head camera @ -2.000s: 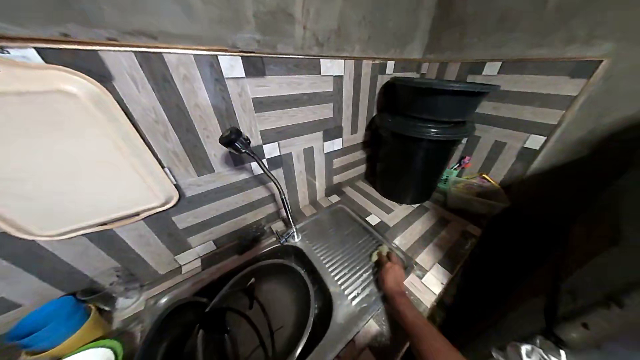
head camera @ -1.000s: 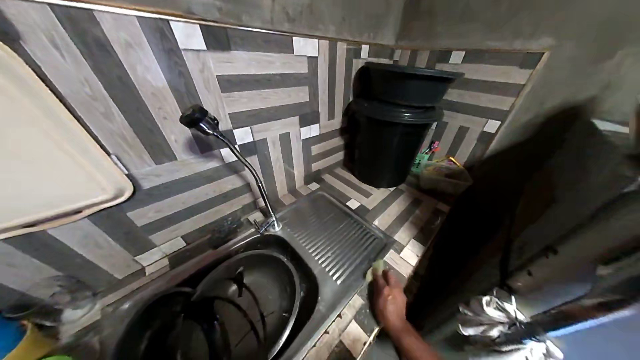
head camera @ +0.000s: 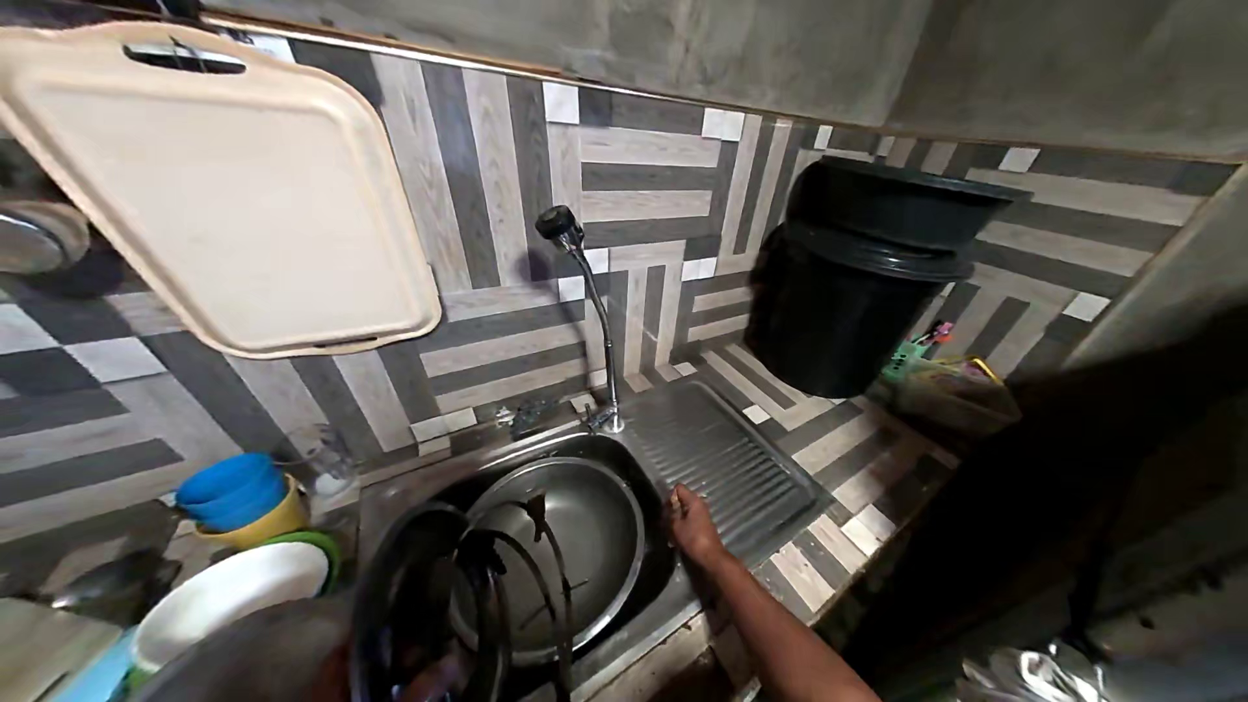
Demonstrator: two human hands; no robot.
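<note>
My right hand (head camera: pixel 694 525) is curled at the border between the sink's basin and the ribbed steel drainboard (head camera: pixel 726 458). A small piece of a pale sponge (head camera: pixel 676 499) shows at its fingertips. In the basin sits a round metal bowl (head camera: pixel 595 536), with dark, thin curved strips across it. A dark rounded vessel (head camera: pixel 409 546) overlaps the bowl's left side. A dim, skin-toned patch by that vessel at the bottom may be my left hand; its grip is hidden in shadow. The flexible faucet (head camera: pixel 606 331) stands behind the basin.
Blue bowls (head camera: pixel 234 487) in a yellow one, a white bowl (head camera: pixel 234 595) and a clear glass (head camera: pixel 330 468) stand left. A beige tray (head camera: pixel 234 195) hangs on the wall. Right of the drainboard are a black bucket (head camera: pixel 838 312) with a black basin (head camera: pixel 902 200) on top and a green holder (head camera: pixel 905 359).
My right hand has moved from the drainboard's outer front corner to its edge beside the basin. The dark rounded vessel stands out more over the bowl's left side. The view has swung left.
</note>
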